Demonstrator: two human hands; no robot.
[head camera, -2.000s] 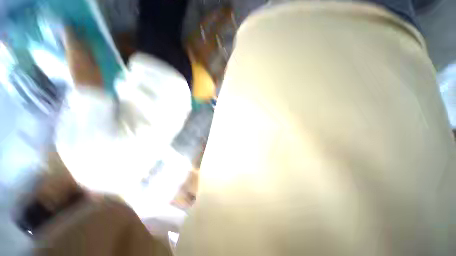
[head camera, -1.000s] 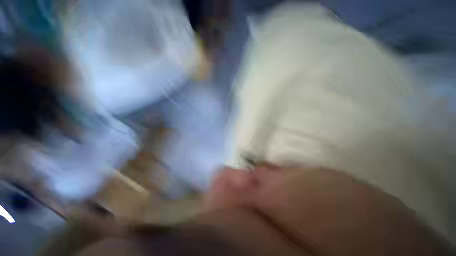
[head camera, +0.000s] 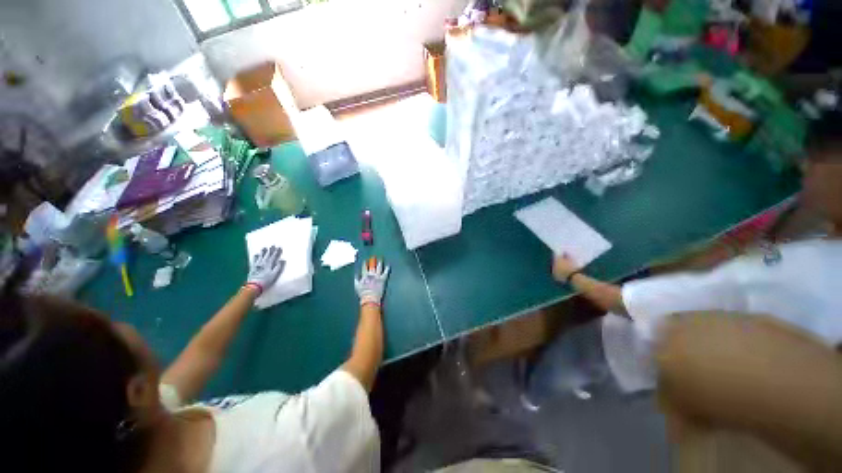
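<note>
Neither of my hands can be made out. A large blurred tan shape, possibly an arm, crosses the lower right; I cannot tell whose. On the green bench (head camera: 406, 319), another person's gloved hand presses a stack of white sheets (head camera: 294, 242). Their other gloved hand rests beside small white pieces (head camera: 339, 254) and below a slim red-and-black tool (head camera: 367, 227). At right, a bare hand of a person in a white shirt touches a flat white sheet or tray (head camera: 563, 230). A tall white block (head camera: 420, 189) stands between them.
A large pile of white, plastic-wrapped goods (head camera: 526, 129) stands behind. Purple-and-white flat packs (head camera: 185, 189), an open carton (head camera: 261, 103) and a small grey box (head camera: 333, 163) are at left. Green material (head camera: 739, 102) lies at the far right. People flank the bench on both sides.
The view has swung from a blurred close look down at cream cloth and white items to the bench and two people. The cream cloth now shows only at the bottom edge.
</note>
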